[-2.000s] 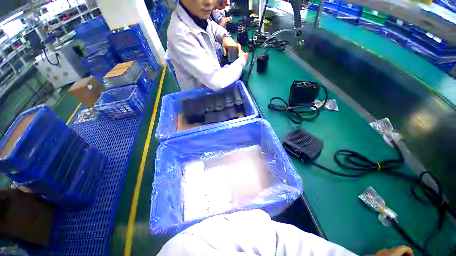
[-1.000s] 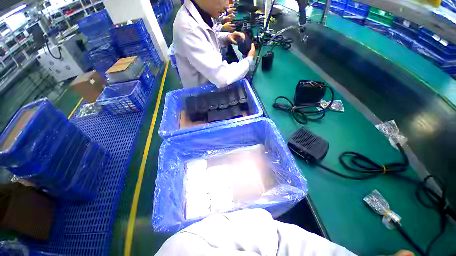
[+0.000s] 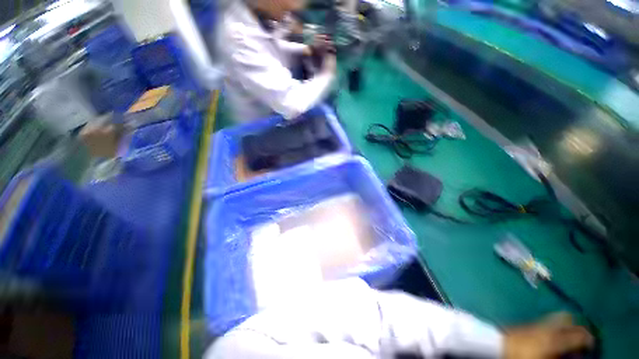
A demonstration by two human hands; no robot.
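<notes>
The frame is blurred. A hand (image 3: 550, 339), which looks like my left hand, shows at the bottom right at the end of a white sleeve; its fingers reach the dark cord at the frame's edge, and I cannot tell if they grip it. My right hand is not in view. A black adapter housing (image 3: 415, 188) lies on the green bench beside the lined crate. Its cord coil (image 3: 496, 203) has a small yellow tie. A bagged connector (image 3: 522, 260) lies nearer to my hand.
The blue lined crate (image 3: 231, 280) holds white covers and a pale sheet. Behind it, another blue crate (image 3: 225, 156) holds black housings. A person in white (image 3: 263, 66) works beyond it. A second corded housing (image 3: 413, 116) lies farther up the bench. Stacked blue crates (image 3: 77, 231) stand left.
The view has shifted and blurred. The hand at the bottom right has come further into the picture, now showing its back and fingers. The housings and crates keep their places.
</notes>
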